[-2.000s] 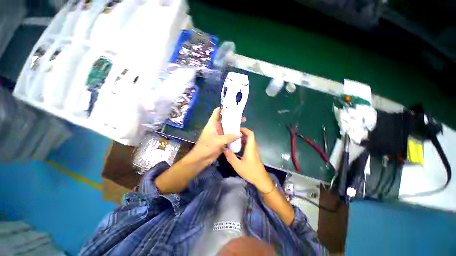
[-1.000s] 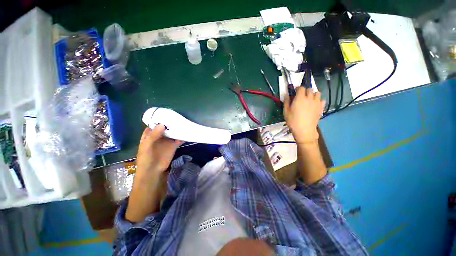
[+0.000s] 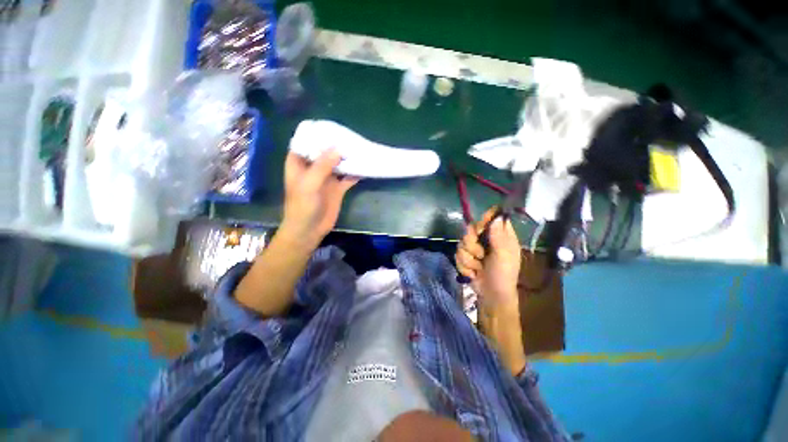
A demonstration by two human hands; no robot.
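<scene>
My left hand (image 3: 311, 194) holds a long white handheld device or housing (image 3: 371, 158) by its wide end. Its plain curved side faces up and its narrow end points right, above the mat. My right hand (image 3: 494, 250) is closed at the bench's front edge around a dark, slim tool (image 3: 491, 221), blurred, which looks like a soldering iron handle. Its tip cannot be made out. Red-handled nippers (image 3: 465, 197) lie on the green mat just beyond the right hand, partly hidden by it.
A white divided tray (image 3: 82, 229), clear plastic bag (image 3: 194, 129) and blue bins of metallic parts (image 3: 252, 173) are at left. A small bottle (image 3: 413, 89) and round dish (image 3: 443, 86) stand at the back. Crumpled white cloth (image 3: 557, 116), black equipment (image 3: 618, 147) and cords are at right.
My right hand has come back from the tool area toward my body with the dark tool. My left hand still holds the white device. The camera view has shifted.
</scene>
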